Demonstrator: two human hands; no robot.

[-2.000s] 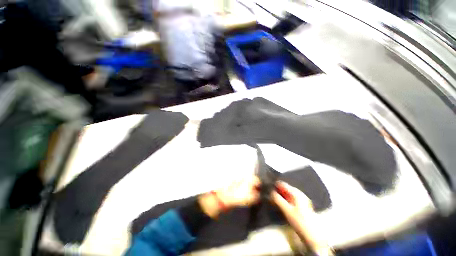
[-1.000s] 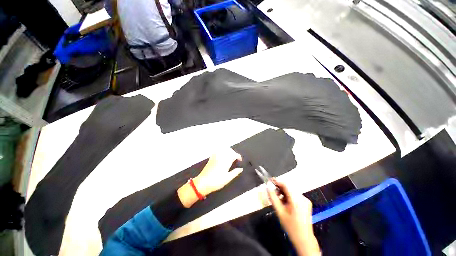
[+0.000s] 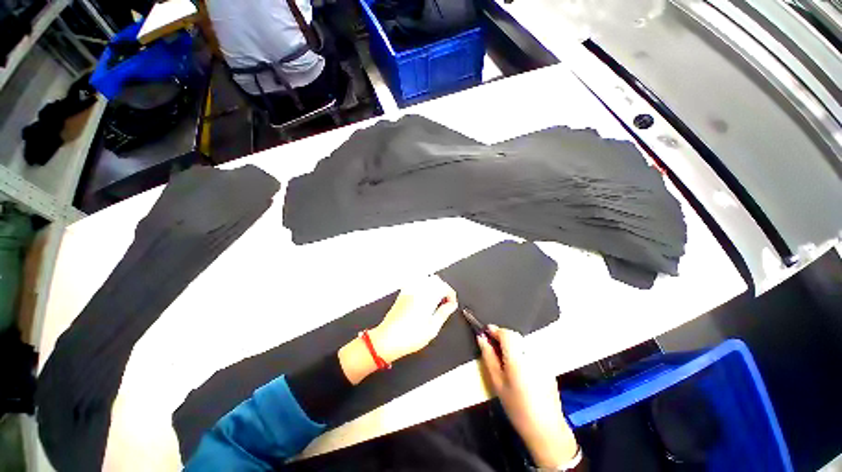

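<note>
The near pile of dark panels [image 3: 369,364] lies along the table's near edge, its right end flared. My left hand [image 3: 417,318] is over the pile, thumb and fingertips pinched together at the cloth; the edge it seems to pinch is too small to make out. My right hand [image 3: 522,378] is closed around small dark scissors [image 3: 480,327]. Their tips point up and left, at the cloth just right of my left fingertips. The left pile [image 3: 152,277] and the larger right pile [image 3: 480,184] lie apart from it.
The white table [image 3: 249,286] carries the piles. A blue crate [image 3: 683,378] is at its near right side. Another blue crate [image 3: 434,66] is behind it, beside a seated person [image 3: 268,46] with brown straps. A pale metal counter [image 3: 739,120] runs along the right.
Since the earliest frame, my hands have lowered from a lifted dark piece to the near pile. Since one second ago, the scissors have come nearer my left fingertips and their blades look closed.
</note>
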